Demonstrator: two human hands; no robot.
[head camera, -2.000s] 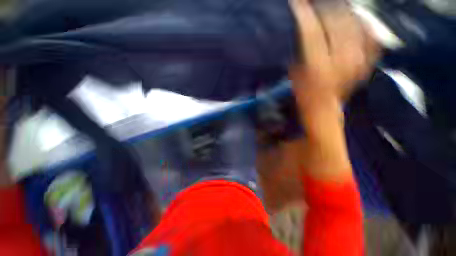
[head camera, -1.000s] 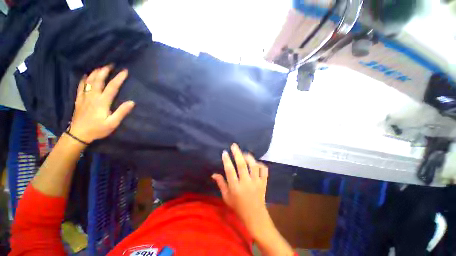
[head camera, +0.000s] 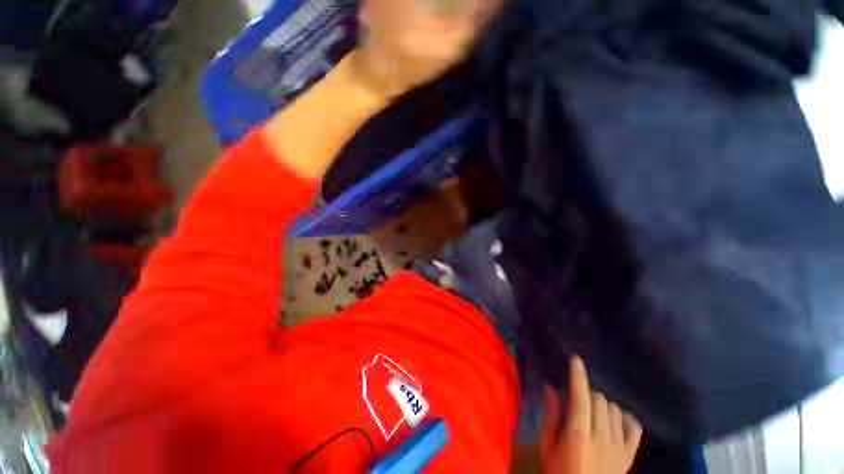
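Observation:
Large dark navy cloth (head camera: 685, 204) fills the right side and hangs down in broad folds. My left hand (head camera: 430, 32) is blurred and cut off by the top edge, near the cloth's left side; its fingers and any grip cannot be made out. My right hand (head camera: 592, 428) is low at the bottom edge, fingers extended and slightly apart, by the cloth's lower left border. No held thing shows in it.
A blue lattice crate (head camera: 268, 69) stands at upper left, partly behind my left arm. Another blue lattice edge (head camera: 398, 176) is below my left hand. Dark scraps lie on the floor (head camera: 310, 292). A blurred red object (head camera: 111, 180) is farther left. A white surface (head camera: 825, 120) shows at right.
The view has swung left, and the sewing machine has left the picture. My left hand, earlier spread on the cloth, is now at the top edge. The cloth now appears at right.

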